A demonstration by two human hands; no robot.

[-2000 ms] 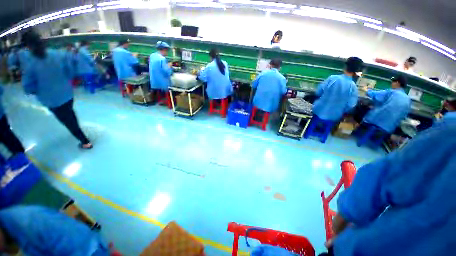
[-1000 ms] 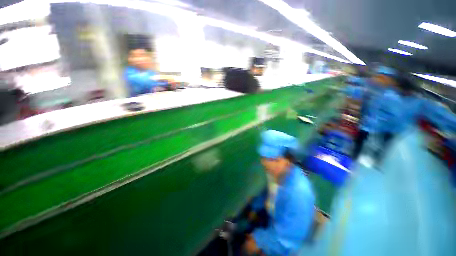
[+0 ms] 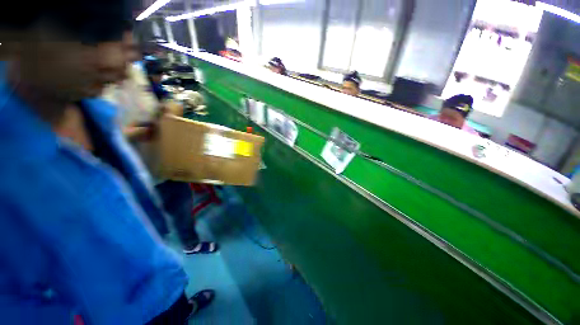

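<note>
Neither of my hands is in the picture. Nearest in front of me is the long dark-green bench (image 3: 356, 254), running from the lower right to the far left. A bright-green upright panel (image 3: 439, 184) stands along its far side. Instruction sheets (image 3: 341, 150) hang on the panel by a metal rail. At the left, a brown cardboard carton (image 3: 184, 152) with a white and yellow label is held up beside the bench by a person. What is inside the carton is hidden.
A person in a blue smock (image 3: 82, 235) stands close at the left, blurred. Behind them, another person's legs and sandals (image 3: 202, 247) show on the blue floor (image 3: 238, 289), near a red stool (image 3: 205, 198). Several heads show beyond the white ledge (image 3: 407, 120) on top of the panel.
The view has swung from the aisle and the row of seated workers to the bench and panel. The standing person in blue and the carton now show at the left.
</note>
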